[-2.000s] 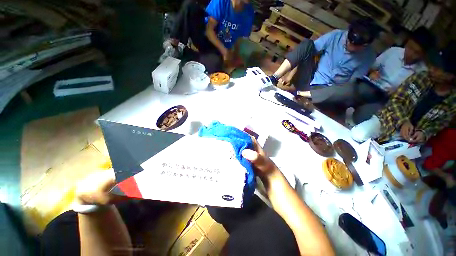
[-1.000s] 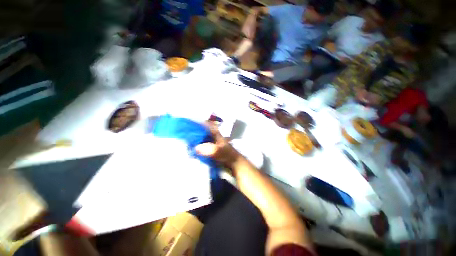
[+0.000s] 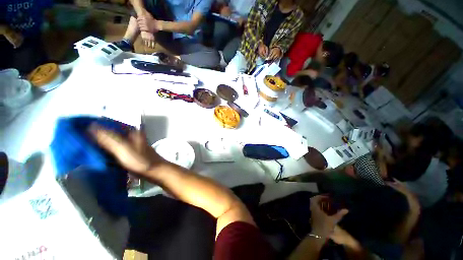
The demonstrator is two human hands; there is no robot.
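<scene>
The white carton (image 3: 53, 221) is at the lower left, cut off by the picture's edge, with a QR code and red text on the side facing me. My right hand (image 3: 122, 147) is blurred, its fingers spread over the crumpled blue cloth (image 3: 76, 144), which it holds above the carton's far end. The cloth hangs down beside the carton. My left hand is out of the picture.
On the white table (image 3: 122, 94) are a round white tub (image 3: 175, 152), a glossy black device (image 3: 265, 151), an orange tub (image 3: 227, 117), brown dishes (image 3: 205, 97) and a cable bundle (image 3: 172, 95). People sit around it; another person's hands (image 3: 325, 218) are close at right.
The view has swung right. The carton has turned from its grey-and-red face to a side with a QR code and moved lower left. My left hand has left the picture.
</scene>
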